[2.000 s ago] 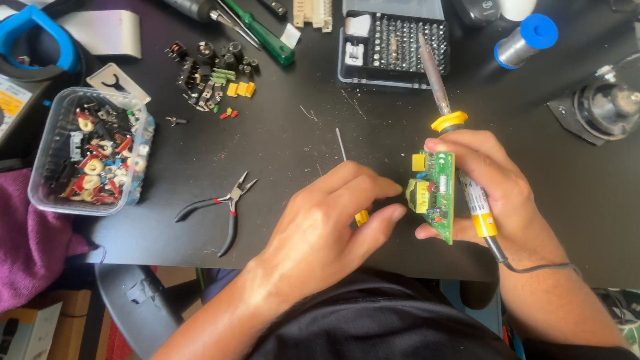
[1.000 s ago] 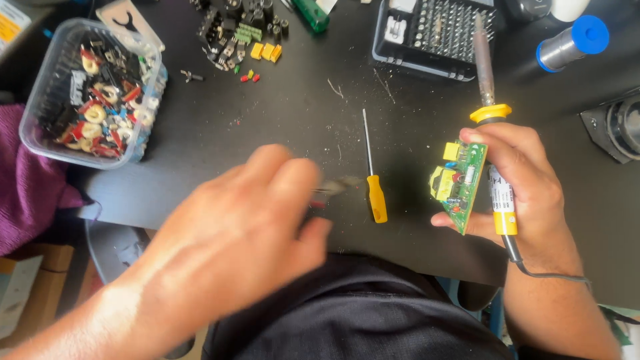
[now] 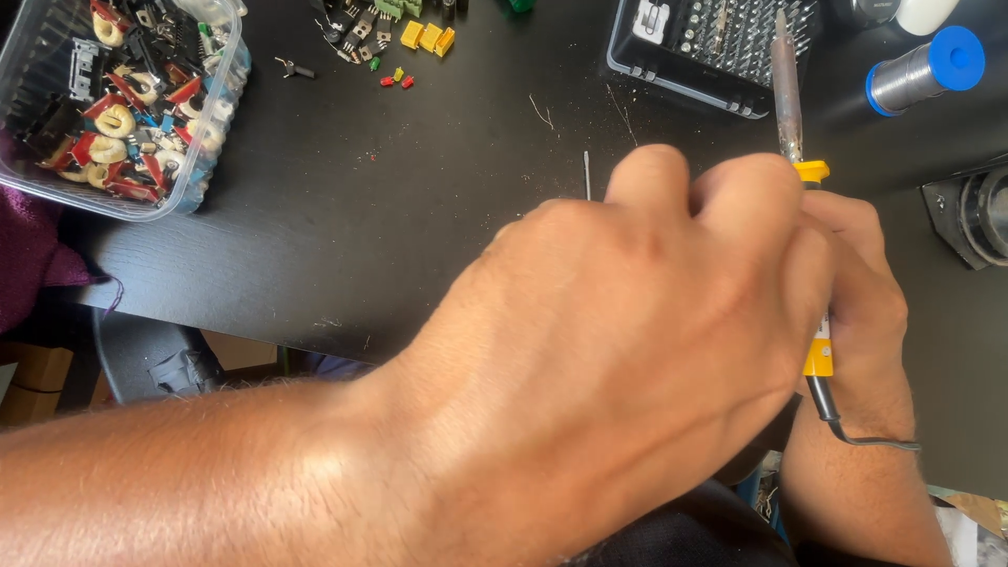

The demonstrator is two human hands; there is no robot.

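My left hand (image 3: 646,315) is seen from the back, in front of my right hand (image 3: 866,291). Its fingertips and whatever they hold or touch are hidden. A soldering iron with a yellow and white handle (image 3: 819,358) is held in my right hand, its metal barrel (image 3: 786,98) pointing away from me and its cord running down by the wrist. The circuit board seen earlier in that hand is hidden now. Just beyond my left knuckles, the thin shaft of a screwdriver (image 3: 587,175) shows on the dark table; its handle is covered.
A clear plastic tub (image 3: 177,185) of salvaged electronic parts stands at left. Loose components, among them yellow connectors (image 3: 431,38), lie at the top. A bit case (image 3: 685,90), a solder spool (image 3: 913,75) and a dark metal-and-plastic object (image 3: 972,213) are farther right. The table edge runs below.
My left hand has left the screwdriver, swept left and low over the table, and come across to my right hand. The circuit board and screwdriver handle, visible a second ago, are now covered.
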